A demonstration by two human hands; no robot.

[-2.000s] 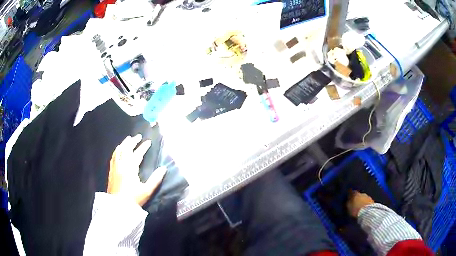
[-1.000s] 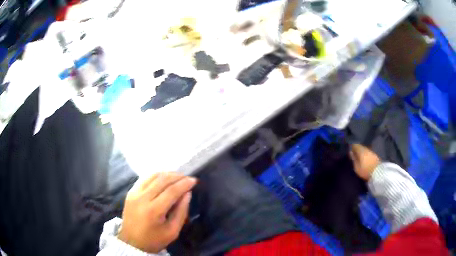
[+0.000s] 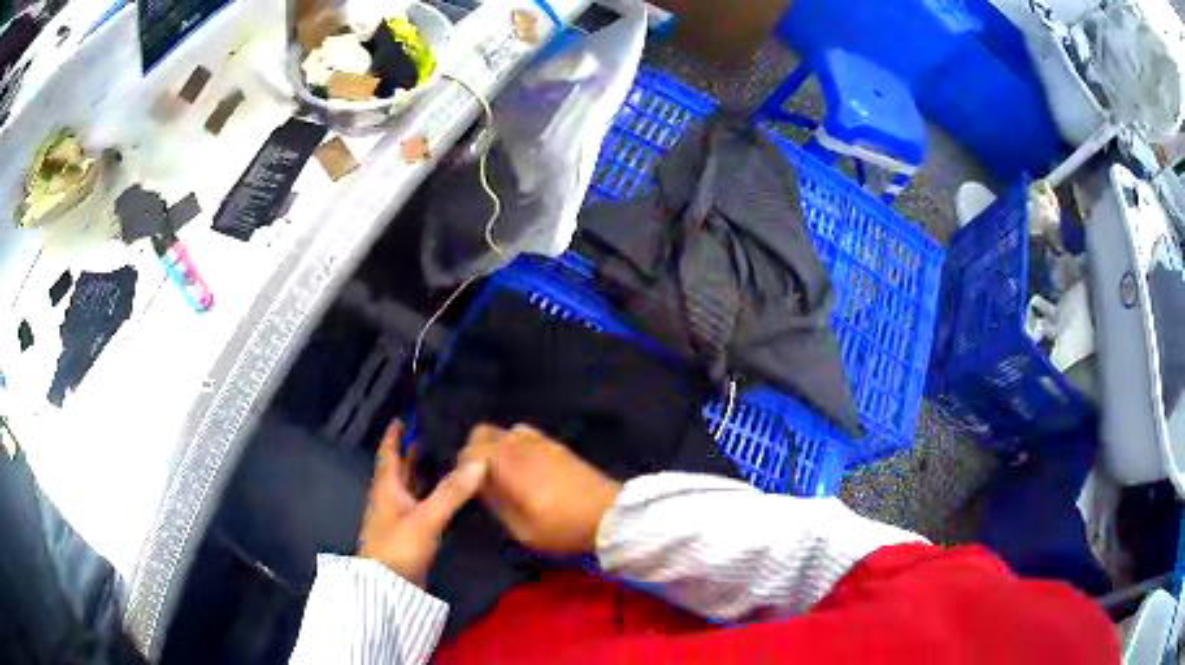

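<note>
Black garment pieces (image 3: 572, 377) lie in a blue crate (image 3: 789, 470) low in front of me, at the table's right side. My right hand (image 3: 539, 491) is on the near left part of this cloth, fingers curled and slightly blurred. My left hand (image 3: 413, 504) is beside it at the crate's left edge, thumb and fingers apart, its thumb reaching to my right hand's fingers. Whether either hand pinches cloth is hard to tell.
The white table (image 3: 143, 299) at left bears black labels (image 3: 269, 178), pink-and-blue snips (image 3: 189, 277) and a round scrap tub (image 3: 368, 104). A clear bag (image 3: 572, 143) and a cord hang from its edge. A grey garment (image 3: 728, 260) lies over another crate; a blue stool (image 3: 873, 111) stands beyond.
The view has swung right and down to the crates. My left hand has moved from the table's front edge to the crate, beside my right hand, which stays at the black cloth.
</note>
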